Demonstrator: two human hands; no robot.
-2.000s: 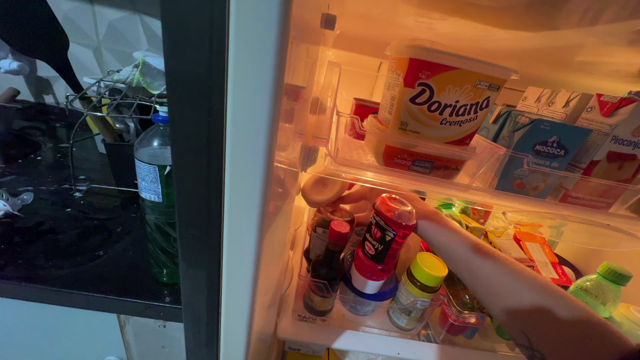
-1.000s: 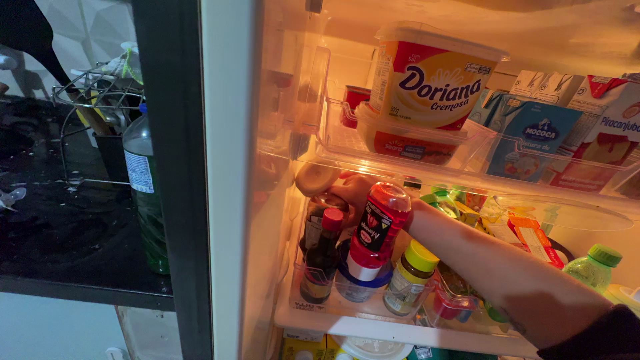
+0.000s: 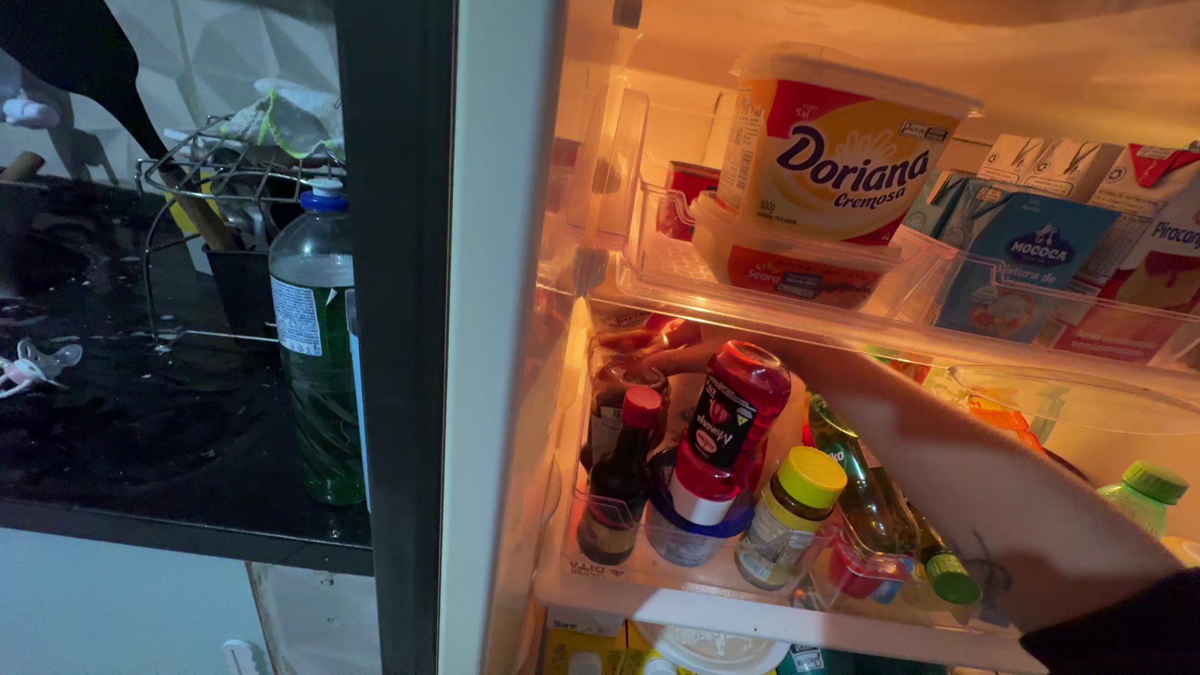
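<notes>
My right forearm reaches in from the lower right, across the fridge's lower shelf. My right hand (image 3: 689, 358) is behind the strawberry topping bottle (image 3: 729, 412), beside a reddish package (image 3: 642, 337) at the left wall; its fingers are largely hidden, so its grip is unclear. The topping bottle stands cap down on a lidded tub (image 3: 682, 539). Left of it is a dark bottle with a red cap (image 3: 614, 497), with another brownish bottle (image 3: 605, 427) behind. A jar with a yellow lid (image 3: 789, 516) stands to the right. My left hand is out of view.
Above my arm, a clear shelf bin (image 3: 844, 319) holds a Doriana margarine tub (image 3: 834, 150) and cartons (image 3: 1027, 262). Green bottles (image 3: 867, 487) lie near the forearm. At left are a dark upright frame (image 3: 398, 337), a bottle of green liquid (image 3: 319, 403) and a wire rack (image 3: 150, 253).
A round, light brown thing showed by my right hand at the left wall in both earlier frames; now a reddish package shows there. The hand sits farther behind the topping bottle.
</notes>
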